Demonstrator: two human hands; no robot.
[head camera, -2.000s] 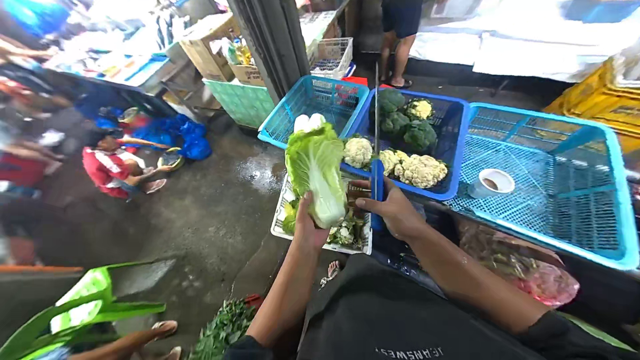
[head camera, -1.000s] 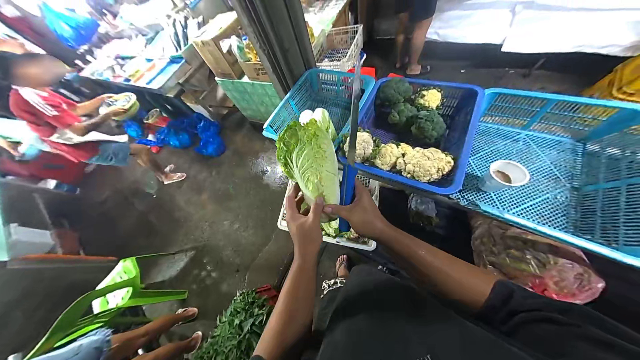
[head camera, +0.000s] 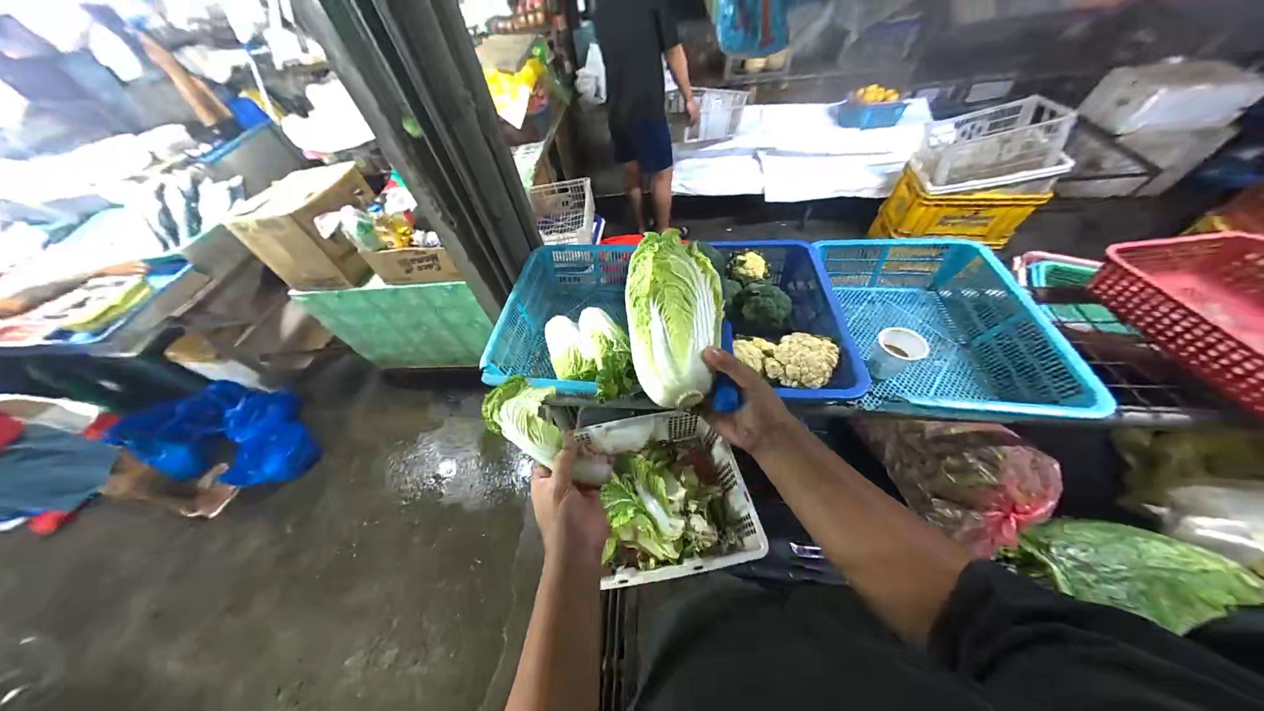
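My right hand (head camera: 746, 405) grips a blue-handled knife (head camera: 727, 380) and touches the base of a whole napa cabbage (head camera: 673, 321), which stands upright over the crates. In my left hand (head camera: 573, 504) are loose outer cabbage leaves (head camera: 528, 420), held over the left edge of a white plastic crate (head camera: 755, 538). Leaf trimmings (head camera: 652, 509) lie in that crate. Behind the whole cabbage, more napa cabbages (head camera: 590, 346) rest in a light-blue crate (head camera: 513, 316). Cauliflower (head camera: 805, 359) and broccoli (head camera: 763, 305) sit in a dark-blue crate (head camera: 854, 346). Most of the knife is hidden.
A light-blue crate (head camera: 1086, 380) at right holds a white cup (head camera: 901, 351). Beyond it is a red crate (head camera: 1185, 296). A dark metal post (head camera: 434, 148) rises behind the left crate. Plastic-bagged produce (head camera: 968, 484) lies at lower right. A person (head camera: 642, 99) stands at the back.
Leaves are now apart from the cabbage, in my left hand; before, both hands were at the cabbage. The knife blade, upright earlier, no longer stands up in view. The view has turned right.
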